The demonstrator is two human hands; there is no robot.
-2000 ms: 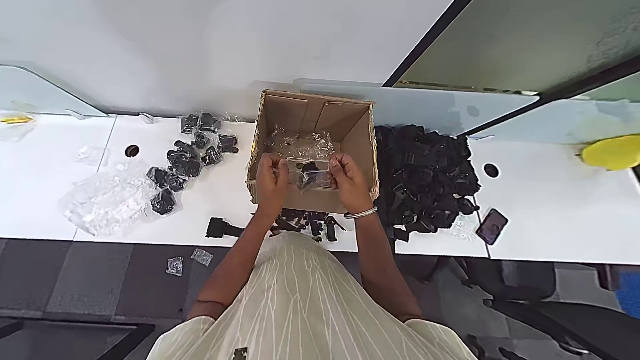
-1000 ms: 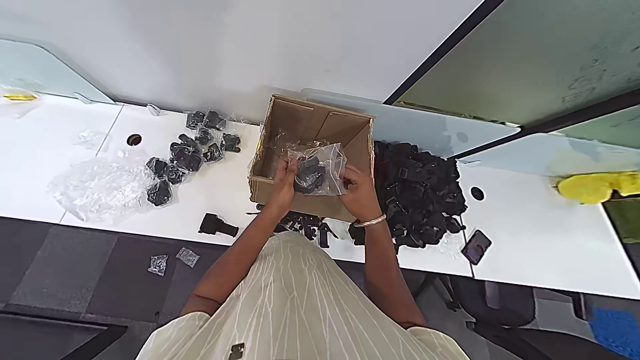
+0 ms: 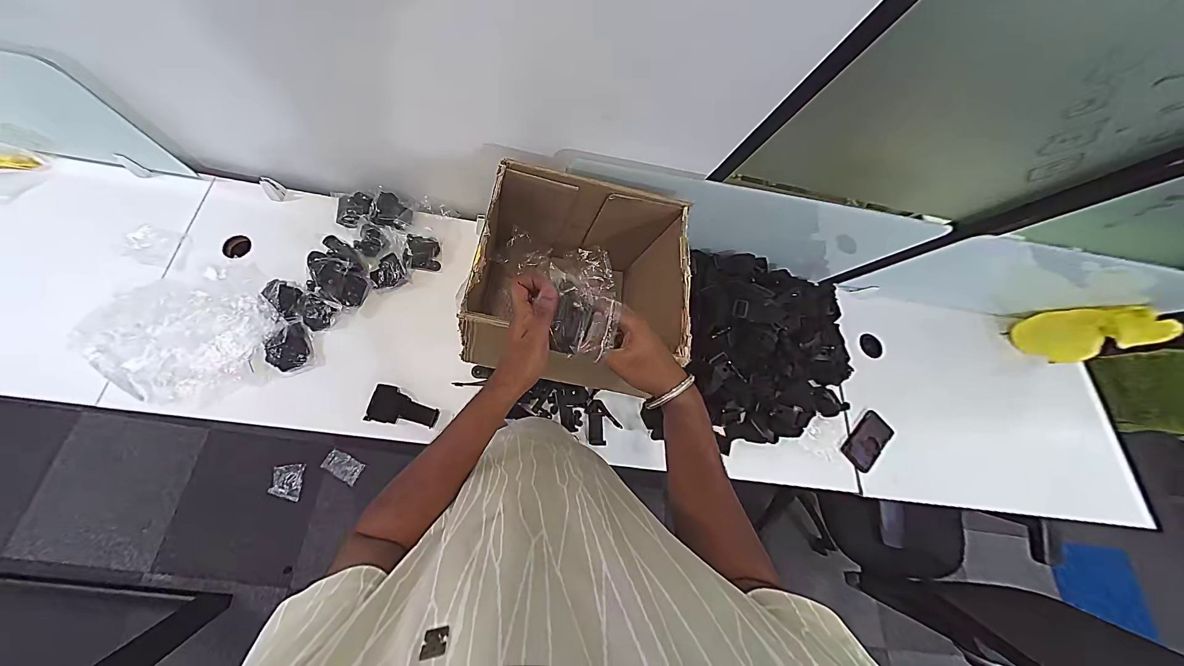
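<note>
A clear plastic bag with a dark item inside (image 3: 578, 319) is held between my two hands, over the near part of an open cardboard box (image 3: 575, 363). My left hand (image 3: 534, 319) pinches the bag's left side with thumb and fingers. On its right side, my right hand (image 3: 638, 350) grips the bag, the fingertips partly hidden by the plastic. More crumpled clear plastic shows inside the box behind the bag. Small black parts (image 3: 564, 402) lie on the white table just in front of the box, partly hidden by my left forearm and shirt.
Black strapped items (image 3: 763, 342) are heaped right of the box, with a phone (image 3: 867, 441) beyond. Bagged black items (image 3: 338, 277), a pile of clear plastic bags (image 3: 176, 333) and a black clamp-like part (image 3: 400, 405) lie left. Two small packets (image 3: 288, 482) are on the floor.
The bag was spread flatter between my hands a second ago and is now more bunched around the dark item. Both hands still hold it over the box.
</note>
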